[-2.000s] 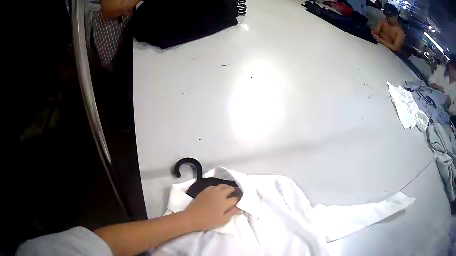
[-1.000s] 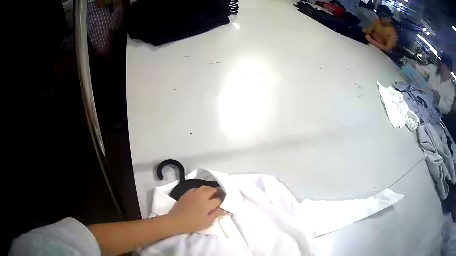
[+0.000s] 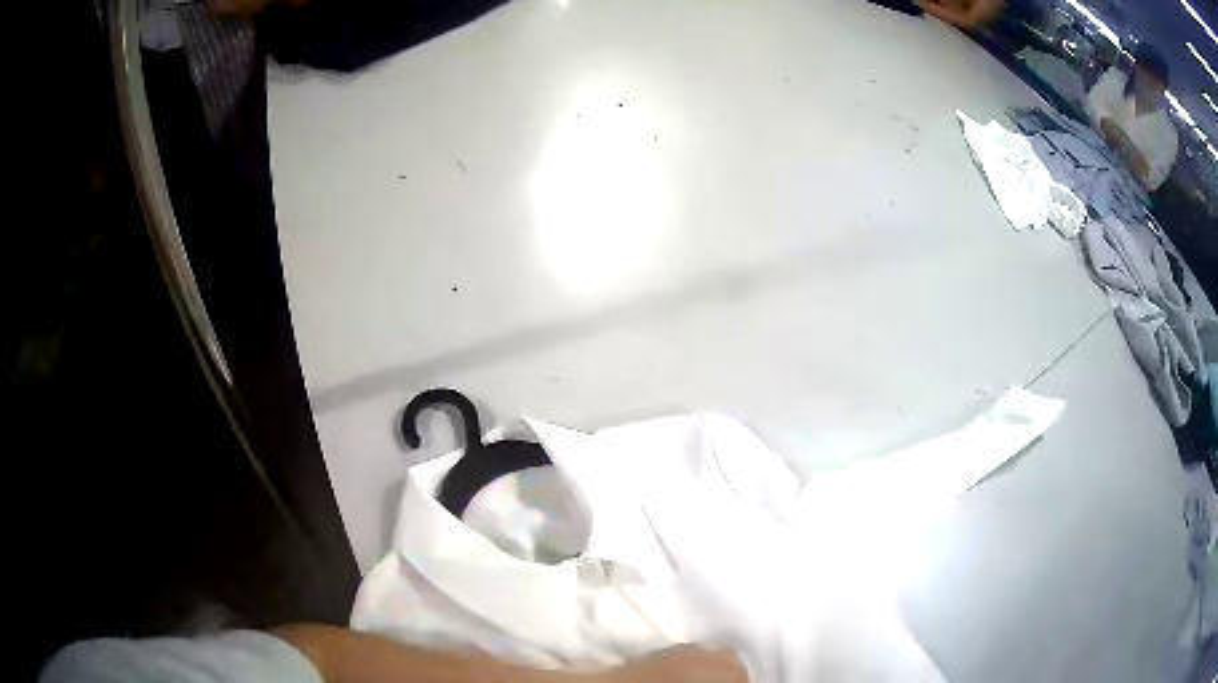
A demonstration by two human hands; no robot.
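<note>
A white collared shirt (image 3: pixel 748 534) lies on the pale table (image 3: pixel 801 320) at the lower middle, one sleeve stretched out to the right. A black hanger (image 3: pixel 505 458) is inside its collar, with the curved hook sticking out at the upper left. The collar is spread open around the hanger neck. My left hand (image 3: pixel 695 662) is over the shirt front below the collar, mostly cut off by the bottom edge, so its fingers and any hold are hidden. My right hand is not in view.
A dark garment pile (image 3: pixel 361 34) lies at the table's far left. White cloth (image 3: pixel 1008 174) and grey garments (image 3: pixel 1135 287) lie along the right edge. A metal rail (image 3: pixel 167 254) runs down the left. A person in white (image 3: pixel 1135 120) is at the far right.
My left hand has moved from the hanger and collar opening down and to the right, towards the bottom edge. The hanger inside the collar is now uncovered. The view has shifted downwards.
</note>
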